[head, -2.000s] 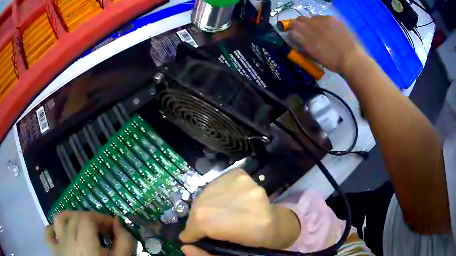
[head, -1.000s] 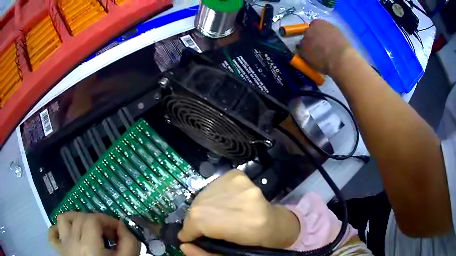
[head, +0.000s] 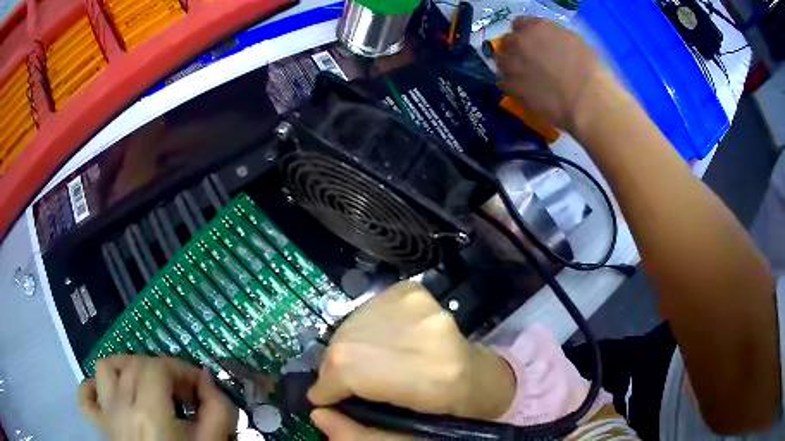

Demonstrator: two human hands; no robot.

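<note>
The green PCB panel point(head: 215, 293) of joined narrow boards lies in front of me on the black sheet. My right hand point(head: 400, 357), with a pink cuff, holds the soldering iron point(head: 379, 415) by its black handle, low over the panel's near end. The iron's tip is hard to make out. My left hand point(head: 159, 400) is at the panel's near left corner, cut off by the bottom edge; its fingers are curled, and what they hold cannot be seen. A round silver part point(head: 267, 419) lies between my hands.
A black fan point(head: 370, 189) stands behind the panel. A solder spool point(head: 374, 30), a red tray point(head: 129, 65) of orange cells and a blue bin point(head: 658, 73) are farther back. Another person's arm point(head: 654, 207) reaches in from the right over an orange cell point(head: 529, 118). A black cord loops at right.
The other person's hand has shifted around the orange cells, now covering more of them. My own hands stay almost in the same place.
</note>
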